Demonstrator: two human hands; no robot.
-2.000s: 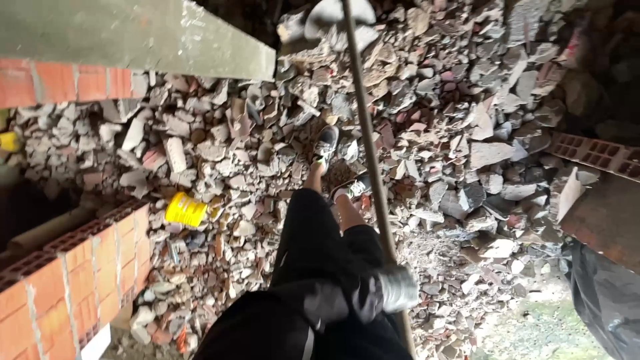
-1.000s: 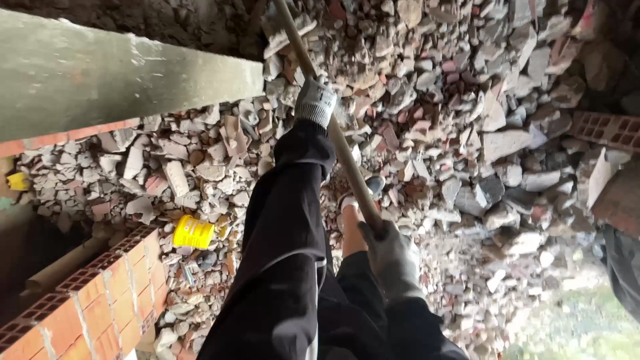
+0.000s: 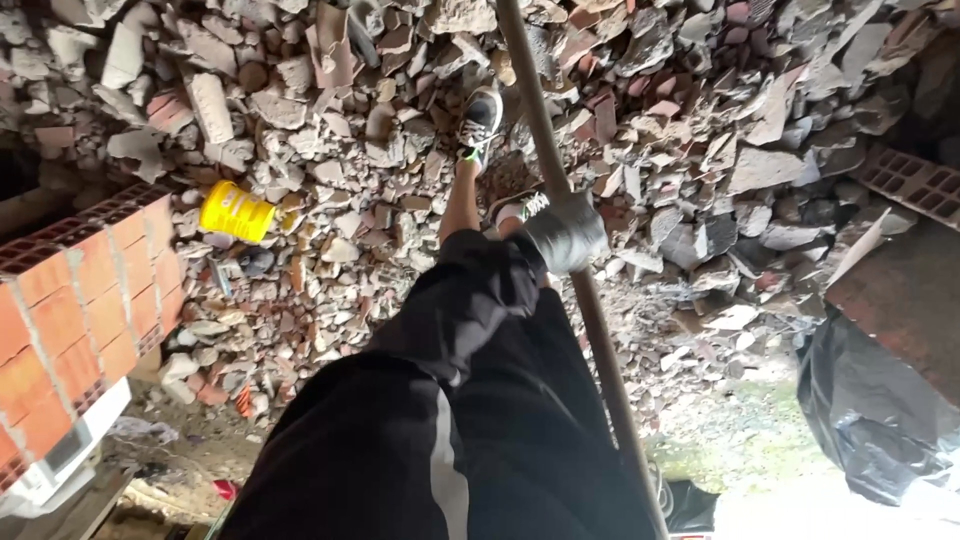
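My left hand, in a grey work glove below a dark sleeve, is closed around a long wooden tool handle. The handle runs from the top edge, past the right side of my legs, down to the bottom edge. Its working end lies outside the view. My right hand is out of view. Beneath the upper part of the handle lies broken rubble of concrete, brick and tile pieces. My feet, in dark sneakers with pale laces, stand in this rubble, left of the handle.
A yellow plastic bucket lies on its side in the rubble at the left. Beside it stands a low wall of orange hollow bricks. At the right are a hollow brick piece and black plastic sheeting.
My left hand has moved down and to the right with the handle, which now stands more upright. My right hand, on the handle one second ago, has left the view.
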